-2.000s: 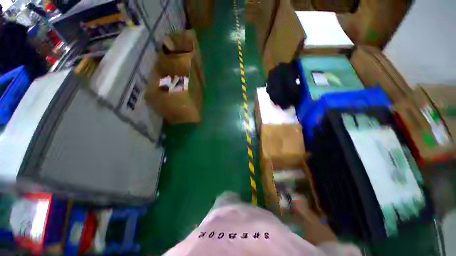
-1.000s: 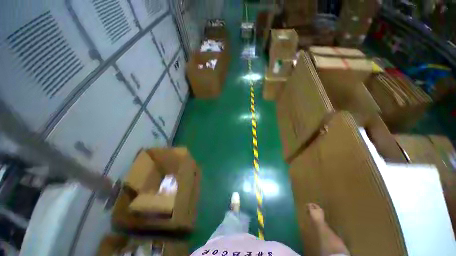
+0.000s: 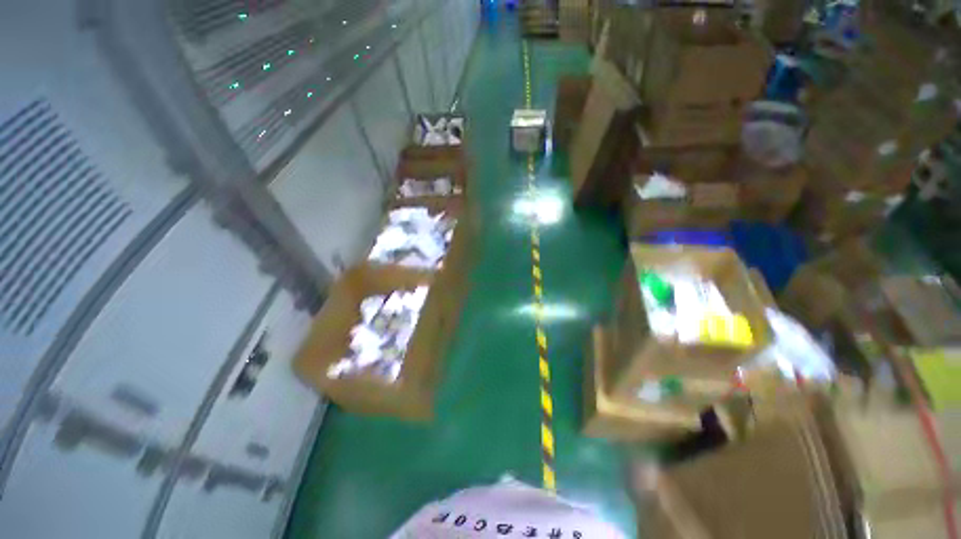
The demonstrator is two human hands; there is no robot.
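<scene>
My left hand is not in view. A blurred pale patch at the lower right, by the cardboard, may be my right hand; its fingers cannot be made out. Nearest on the left is an open brown carton with crumpled white material inside. More open cartons with white contents stand in a row behind it. On the right, an open carton holds white, green and yellow items, stacked on other cardboard.
A green floor aisle runs ahead with a yellow-black line. Grey louvred cabinets with a metal rail line the left. A small pale box stands on the line. Cartons and a blue container crowd the right. My pink top shows below.
I have moved forward along the aisle. The bench and blue crate are gone from view, and the row of filled cartons is nearer. The right forearm seen a second ago is now mostly lost in blur.
</scene>
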